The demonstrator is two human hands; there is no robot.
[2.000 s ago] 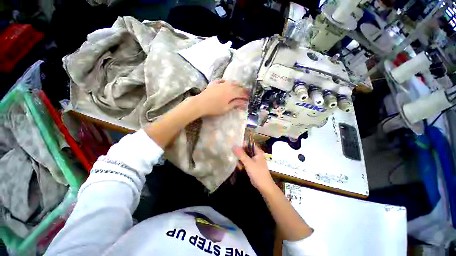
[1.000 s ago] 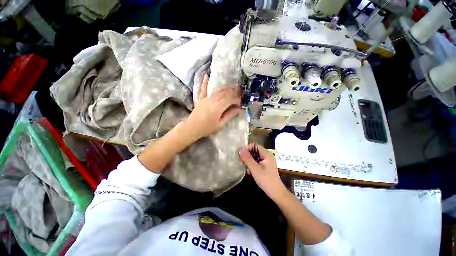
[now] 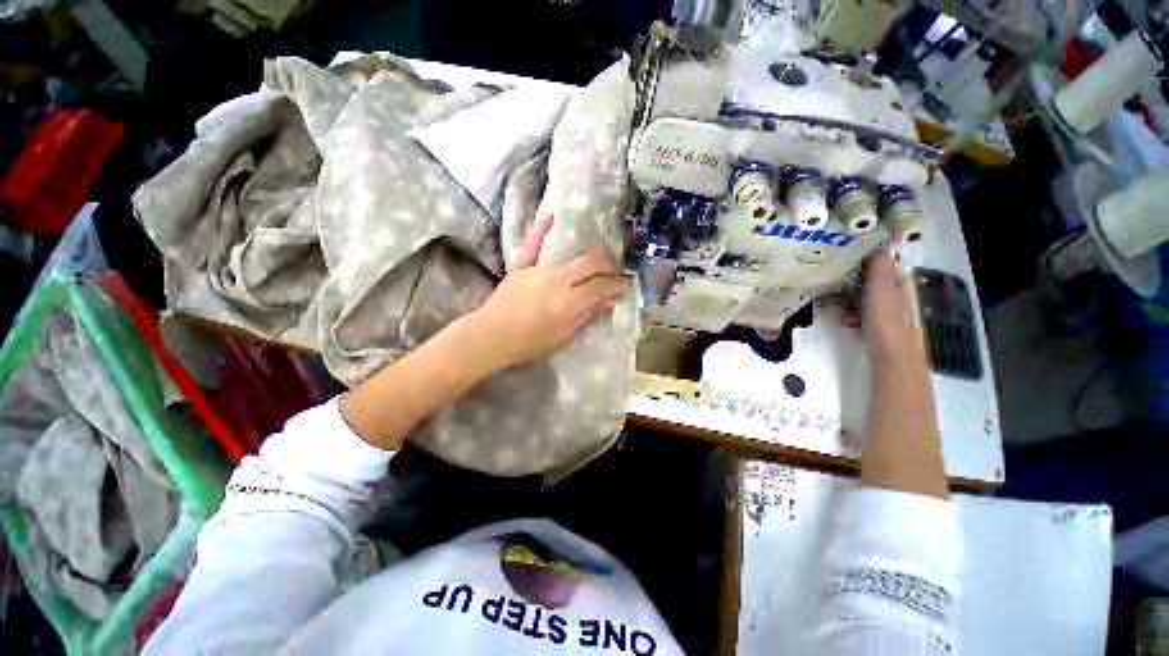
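Observation:
A beige-grey printed garment piece (image 3: 385, 167) lies bunched on the table left of the overlock machine (image 3: 756, 256). Its right edge runs along the needle area (image 3: 667, 244). A white patch (image 3: 494, 139) shows among its folds. My left hand (image 3: 554, 297) lies on the cloth beside the needle area, pressing it with fingers a little apart. My right hand (image 3: 885, 301) is blurred, at the right end of the machine head just below the tension dials (image 3: 820, 203). Its fingers are partly hidden, and I cannot tell whether it holds anything.
A green basket (image 3: 160, 449) with cloth stands at the left, with a red basket (image 3: 180, 372) beside it. A white side table (image 3: 1026, 564) is at the lower right. Thread cones (image 3: 1113, 80) stand at the upper right. A dark rectangle (image 3: 950, 323) lies on the machine table.
My right hand has left the cloth's lower right edge and moved right and forward to the machine's right side. My left hand stays on the cloth and has shifted slightly down.

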